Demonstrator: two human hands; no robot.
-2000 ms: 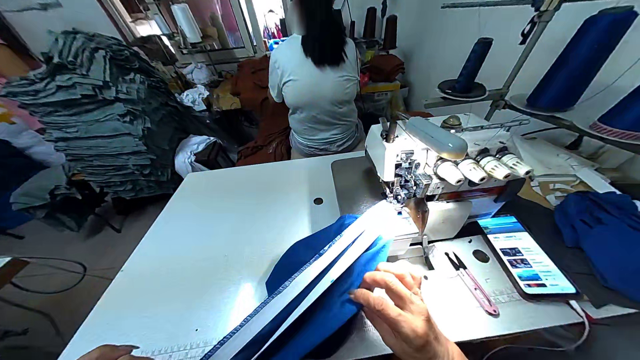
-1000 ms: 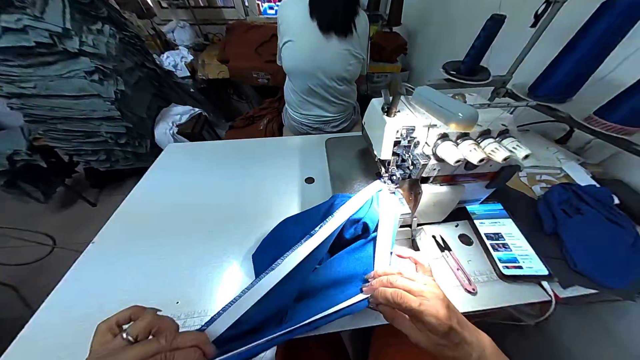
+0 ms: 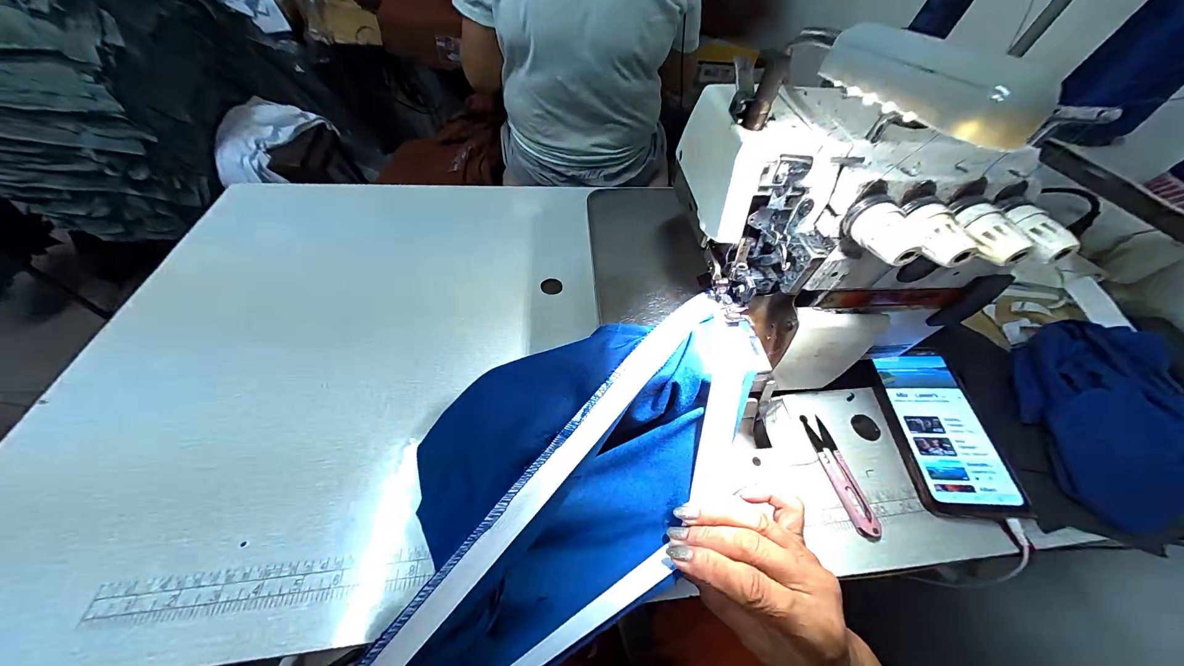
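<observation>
Blue fabric edged with a white band lies across the table's front edge, its far end under the presser foot of an overlock sewing machine. Overlock stitching runs along the band's left side. My right hand grips the white-banded edge, fingertips on top, just in front of the machine. My left hand is out of the frame. Right of the fabric lies a pair of pink-handled thread snips, blades pointing to the machine.
A phone with a lit screen, cable attached, lies right of the snips, with folded blue cloth beyond. The white table bears a printed ruler. A person is behind the table, near stacked grey-green cloth.
My left hand, at the lower left on the fabric a second ago, has left the view. My right hand stays on the banded edge. The view has moved closer to the machine.
</observation>
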